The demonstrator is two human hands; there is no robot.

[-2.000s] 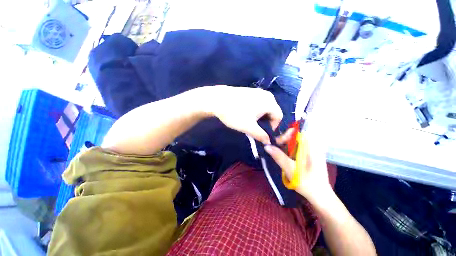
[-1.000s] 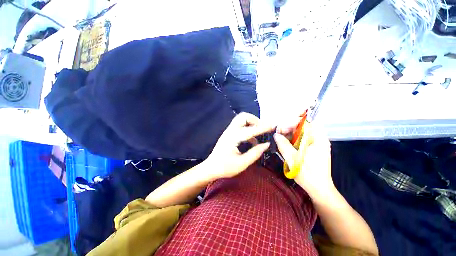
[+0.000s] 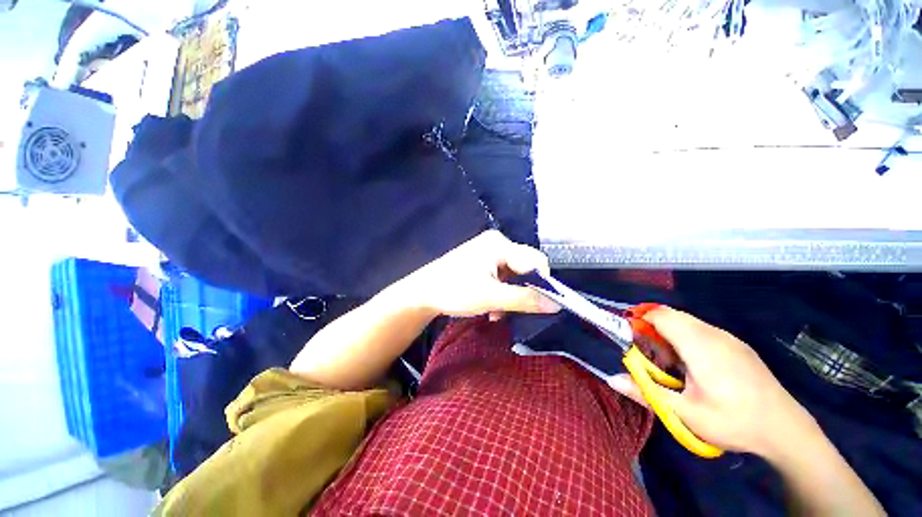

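Note:
The dark navy garment [image 3: 324, 162] lies heaped on the white table, with pale thread tails along its edge. My left hand [image 3: 485, 275] grips the navy waistband end at the table's front edge. My right hand [image 3: 723, 379] holds scissors [image 3: 657, 379] with one red and one yellow-orange loop. The blades point left, slightly apart, with their tips at my left fingertips. A strip with a white edge [image 3: 571, 358] hangs below the blades over the red checked apron [image 3: 485, 434]. The cloth between my left fingers is mostly hidden.
The white table's ruler-marked front edge [image 3: 728, 254] runs right of my hands. Metal machine parts [image 3: 556, 50] stand at the top centre. White label strips [image 3: 839, 50] are piled top right. Blue crates [image 3: 101, 353] stand at left. Plaid-trimmed dark pieces [image 3: 834, 360] lie at lower right.
My right hand has moved right and down, and the scissors have swung from pointing up to pointing left at my left hand. The view has also shifted from the earliest frame.

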